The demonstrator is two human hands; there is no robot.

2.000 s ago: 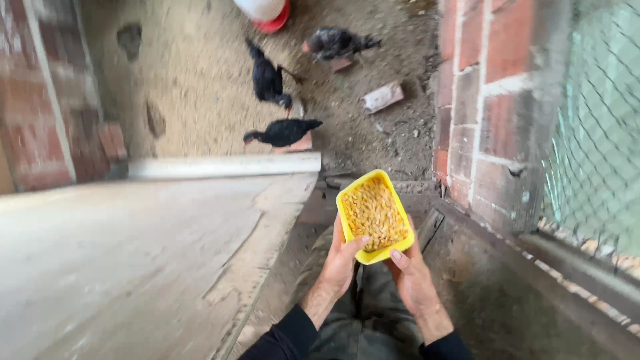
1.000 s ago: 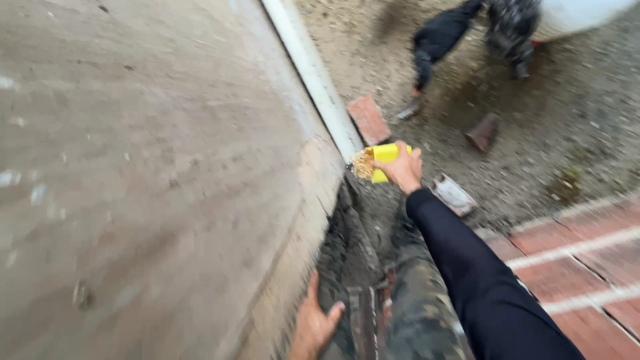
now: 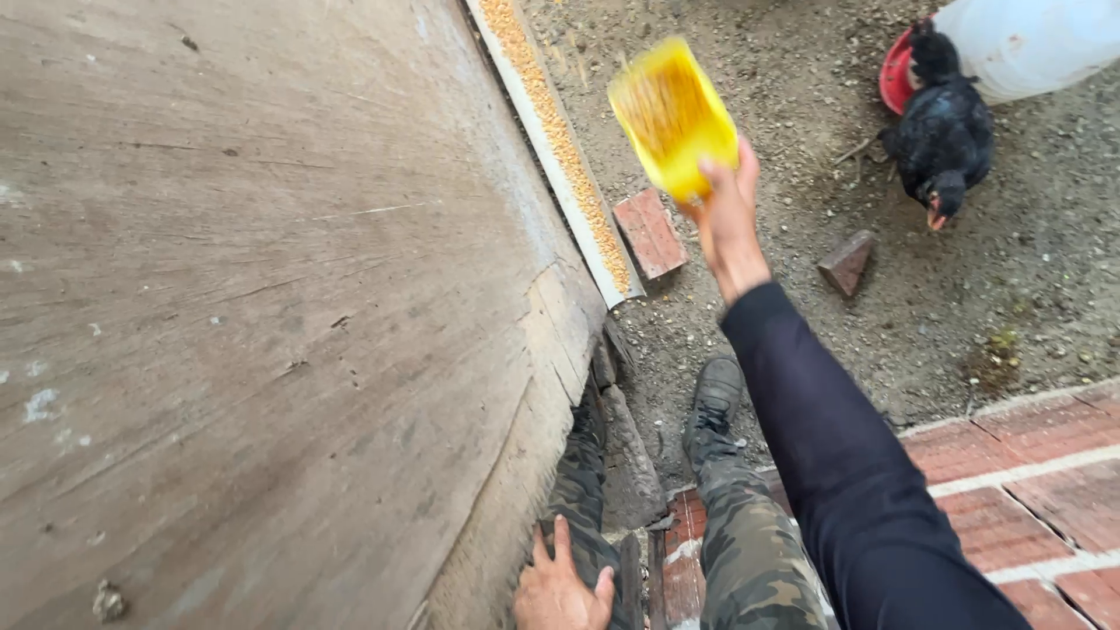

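My right hand (image 3: 728,214) grips the near end of a yellow plastic container (image 3: 678,122), which is tilted and blurred by motion, with corn kernels inside. Left of it runs a long, narrow white trough (image 3: 582,206) with a line of corn kernels along it. A few blurred kernels show in the air between container and trough. My left hand (image 3: 560,586) is low in the view, fingers spread, beside the edge of a worn wooden board (image 3: 289,289) and over my camouflage trouser leg; nothing is in it.
A black chicken (image 3: 941,131) stands at the right beside a white drinker (image 3: 1032,44) with a red base. A brick (image 3: 650,234) lies against the trough's end, and a broken brick piece (image 3: 847,262) lies farther right. A brick wall (image 3: 1006,525) fills the lower right.
Two seconds ago both hands held the container; my left hand has since let go. Corn now lines the trough, and the container has moved up along it. The view has turned strongly.
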